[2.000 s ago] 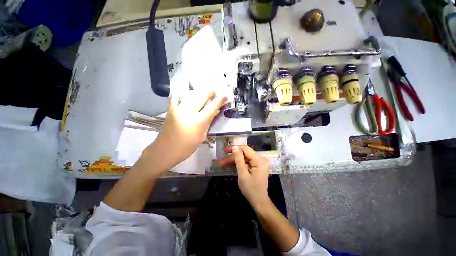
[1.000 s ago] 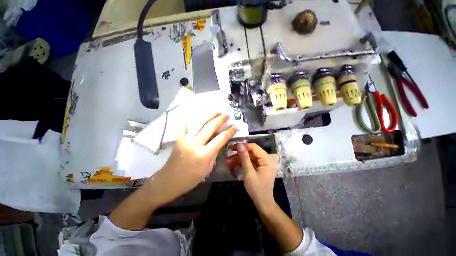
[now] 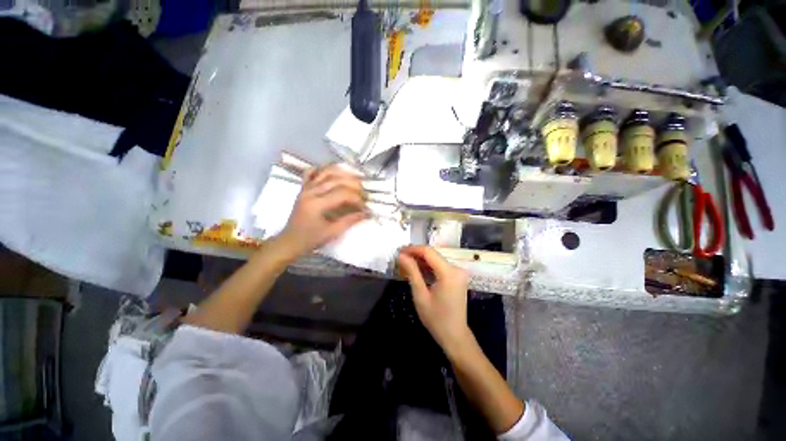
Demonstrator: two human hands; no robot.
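My left hand (image 3: 326,209) lies over a fanned stack of white fabric pieces (image 3: 366,244) left of the machine, fingers bent; whether it grips a piece cannot be told. My right hand (image 3: 438,288) is at the table's front edge, thumb and fingertips together at the stack's right corner; a held piece cannot be made out. A white piece (image 3: 435,178) lies at the presser foot area (image 3: 477,164) of the overlock machine (image 3: 552,187). More white pieces (image 3: 422,112) lie behind and left of the foot.
The black lamp head (image 3: 365,69) stands over the table (image 3: 250,112). Four cream tension dials (image 3: 602,145) are on the machine. Red and green scissors (image 3: 707,221), red-handled pliers (image 3: 748,194) and a tool recess (image 3: 683,273) are at right. White fabric (image 3: 69,185) drapes far left.
My left hand has moved from beside the needle area left to the fanned stack. My right hand has drawn slightly away from the machine. The view has shifted, and white pieces now lie behind the foot.
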